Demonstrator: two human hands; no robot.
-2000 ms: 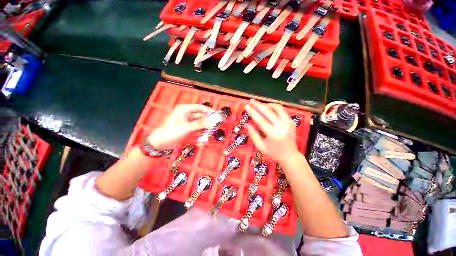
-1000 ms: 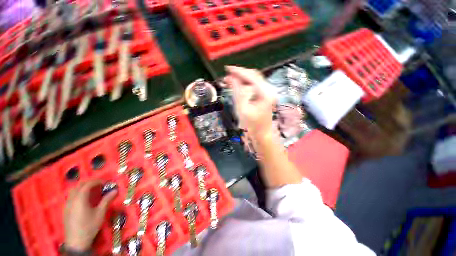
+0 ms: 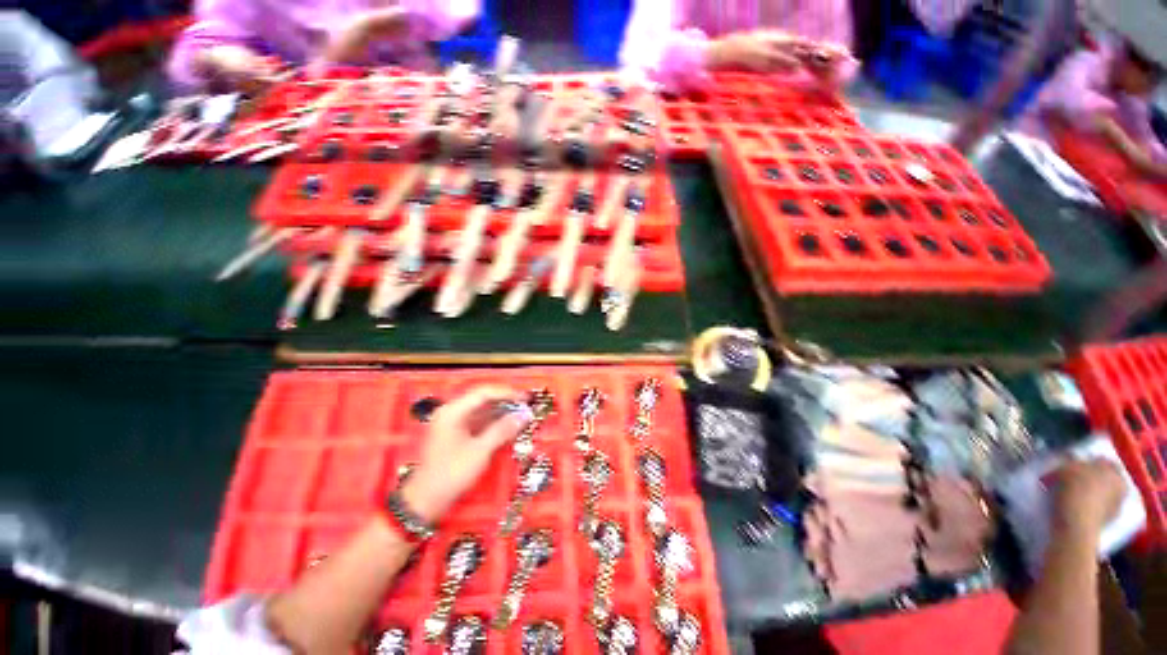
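Note:
The red watch tray lies in front of me. Banded watches with metal bracelets fill its middle and right cells; left cells are bare. My left hand is over the upper middle of the tray, thumb and fingers pinched on a small shiny piece that looks like a watch head. A dark watch head lies in a cell just left of the fingers. My right hand is at the far right, on a white packet; its fingers are blurred and their grip is unclear.
A black parts box and a round pale ring stand right of the tray. Loose straps lie beyond. Stacked trays of strap watches and a tray of watch heads stand ahead. People in pink sit opposite.
My right hand has moved from over the tray, past the straps, to the white packet at the right. My left hand stays over the tray, now in its upper part. The view has swung about.

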